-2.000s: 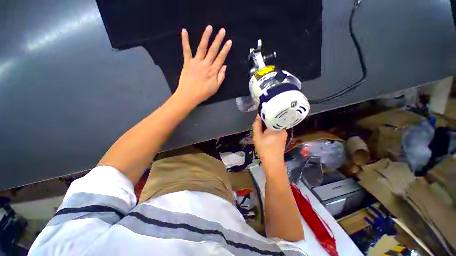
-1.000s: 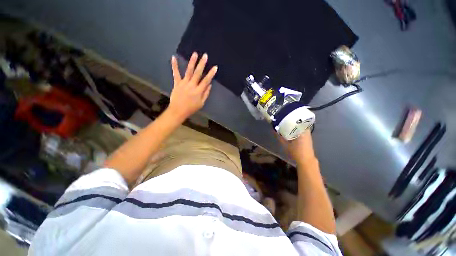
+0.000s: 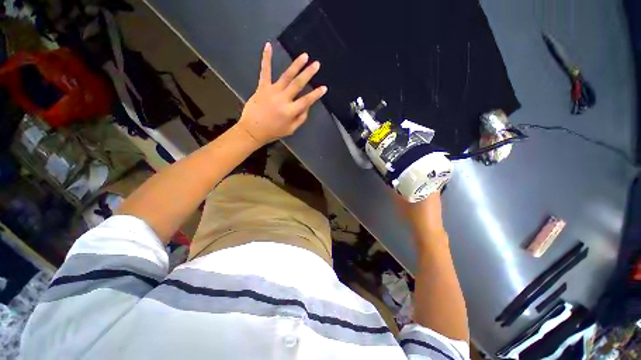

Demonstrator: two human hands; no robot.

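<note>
A black fabric stack (image 3: 415, 56) with faint pale lines lies on the grey table (image 3: 562, 158). My right hand (image 3: 420, 202) grips the electric rotary cutter (image 3: 404, 155) from behind; its white end cap hides most of the fingers. The cutter's metal front is over the stack's near edge, and the blade's contact with the cloth cannot be told. My left hand (image 3: 281, 102) is bare, its fingers spread, at the stack's left edge, holding nothing. A shiny wrapped lump weight (image 3: 495, 136) sits at the stack's right corner, with the black cord beside it.
Shears (image 3: 568, 74) lie at the far right. A pinkish block (image 3: 545, 235), narrow black strips (image 3: 542, 283) and folded white pieces with dark edges (image 3: 555, 334) lie at the right end. An orange-red bag (image 3: 60, 88) and scraps lie on the floor at left.
The view has turned, and the surroundings have swung round. A different table area shows, with the lump, shears and pink block. My right hand still holds the cutter; my left hand stays spread.
</note>
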